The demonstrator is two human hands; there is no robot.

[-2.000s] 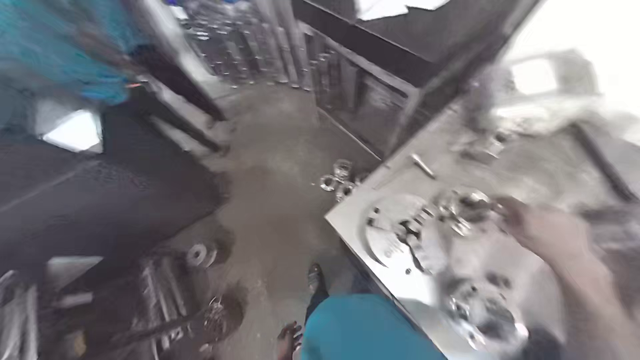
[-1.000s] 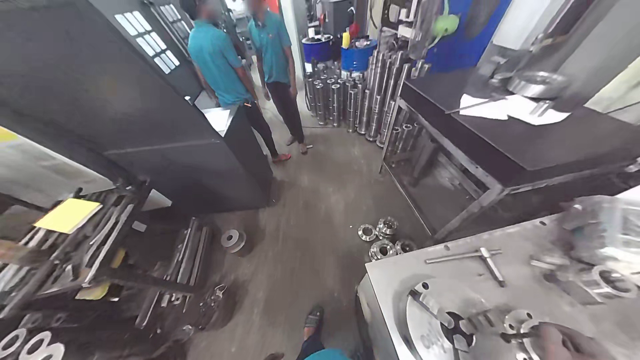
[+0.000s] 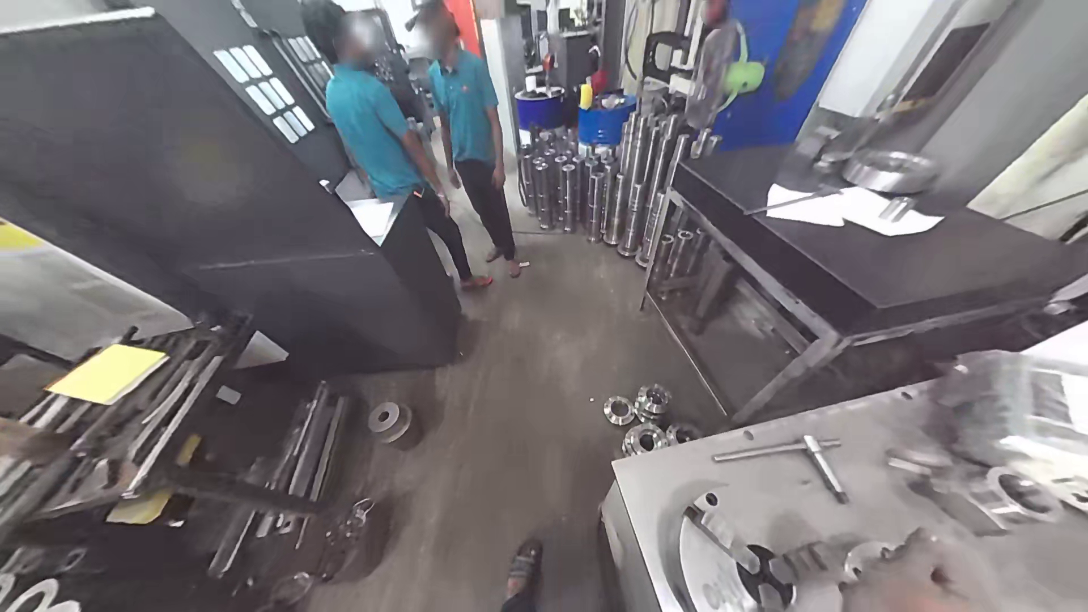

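Note:
At the lower right, blurred and cut off by the frame's bottom edge, my right hand [image 3: 914, 578] is over the grey metal worktop [image 3: 680, 484]. A metal ring [image 3: 867, 557] lies against its left side; whether the fingers grip it cannot be told. Left of the hand is a round metal chuck [image 3: 710, 569] with a dark centre and a jaw or bar across it. A T-handled chuck key [image 3: 820, 467] lies farther back on the worktop. More metal rings [image 3: 1024, 493] stand to the right. My left hand is not in view.
Two people in teal shirts [image 3: 365, 127] [image 3: 472, 102] stand beside a dark machine cabinet [image 3: 323, 314]. Flanged metal rings [image 3: 650, 404] lie on the floor by the worktop. A black table [image 3: 918, 263] is behind it; upright metal shafts [image 3: 595, 195] stand farther back. A bar-stock rack [image 3: 170, 408] is at left.
The view has swung up and leftward, so the two people and the shafts show more fully. My right hand, over the rings two seconds ago, now shows only at the bottom edge.

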